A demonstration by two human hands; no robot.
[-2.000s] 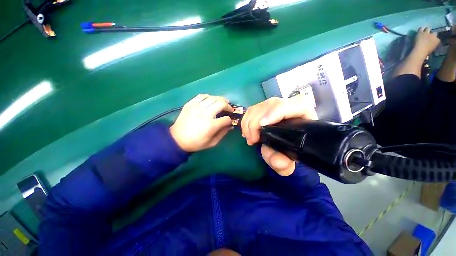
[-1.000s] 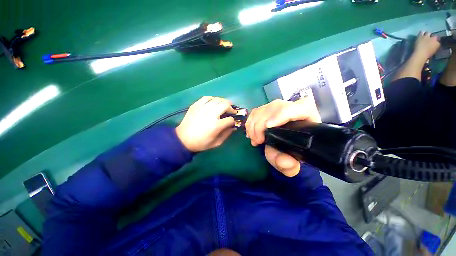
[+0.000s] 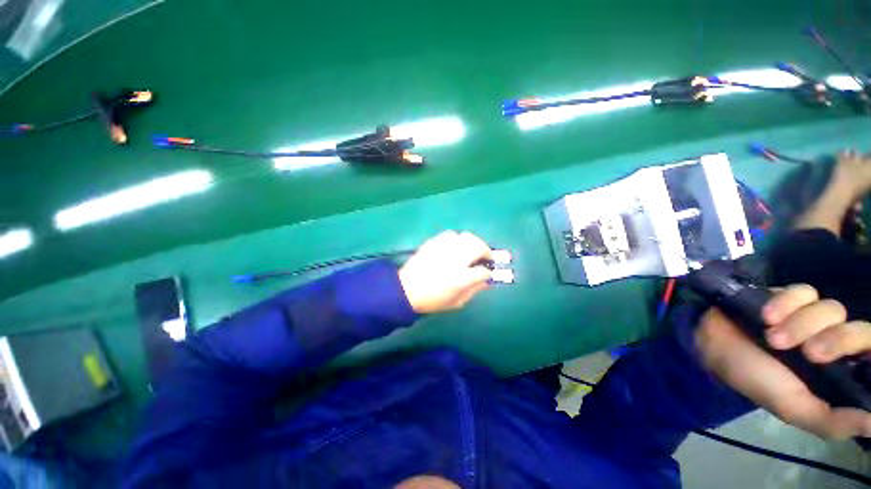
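Note:
My left hand [image 3: 447, 273] pinches the black clamp end of a cable lead near the bench's front edge. Its two copper tips [image 3: 500, 266] stick out to the right and glare pale. The thin black lead [image 3: 334, 263] runs left from my hand to a blue plug [image 3: 244, 279]. My right hand [image 3: 788, 353] is at the far right, closed around the black electric screwdriver [image 3: 745, 301]. The driver is blurred and its rear is cut off by the right edge. Its front end is by the lower right corner of the white-grey screw feeder [image 3: 659, 224], away from the clamp. No screw can be made out.
Cable leads with black clamps [image 3: 377, 148] lie in a row on the green bench [image 3: 382, 205]. A dark phone [image 3: 162, 320] and a grey box [image 3: 72, 372] are at left. A co-worker's hand [image 3: 845, 186] is at right. A black cord [image 3: 774, 454] hangs at lower right.
My right hand has moved the screwdriver away from the clamp, to the right beside the feeder. My left hand still holds the clamp. The view has shifted, showing more bench and leads.

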